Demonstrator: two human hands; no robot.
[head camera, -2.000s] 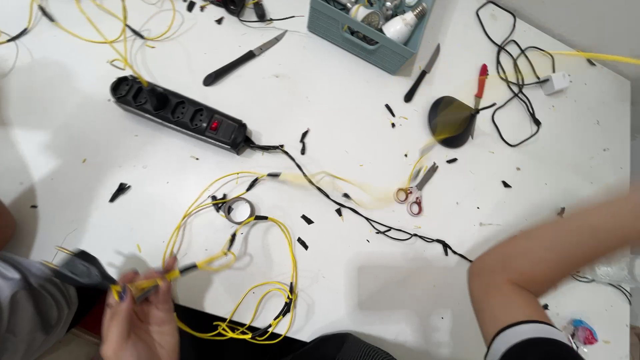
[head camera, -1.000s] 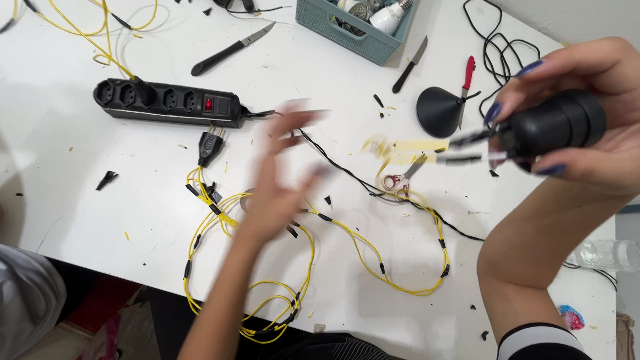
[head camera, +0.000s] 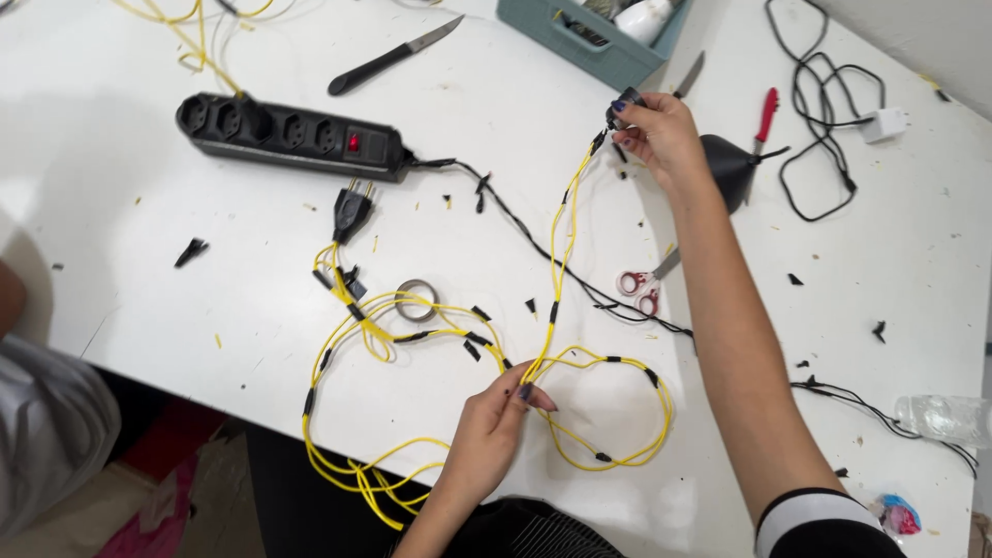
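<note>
My left hand (head camera: 500, 422) pinches a bundle of yellow wires (head camera: 552, 333) near the table's front edge. My right hand (head camera: 659, 139), reaching up just below the blue-green basket, holds a black lamp socket (head camera: 625, 108) joined to those wires. Black tape wraps the wires in several places. At their other end, a black two-pin plug (head camera: 353, 211) lies below the power strip (head camera: 298, 138), out of its outlets. A roll of tape (head camera: 416, 301) rests beside the wire loops. Red-and-white scissors (head camera: 645, 287) lie partly behind my right forearm.
A knife (head camera: 395, 56) lies above the power strip. The blue-green basket (head camera: 577, 58) holds bulbs. Right of my hand are a black cone (head camera: 727, 172), a red-handled tool (head camera: 766, 116) and a black cable with a white adapter (head camera: 882, 124). Another person's sleeve (head camera: 50, 434) is at left.
The socket, held close at the right a second ago, is now farther up by the basket. My left hand has come down onto the yellow wires, which now run up to the socket.
</note>
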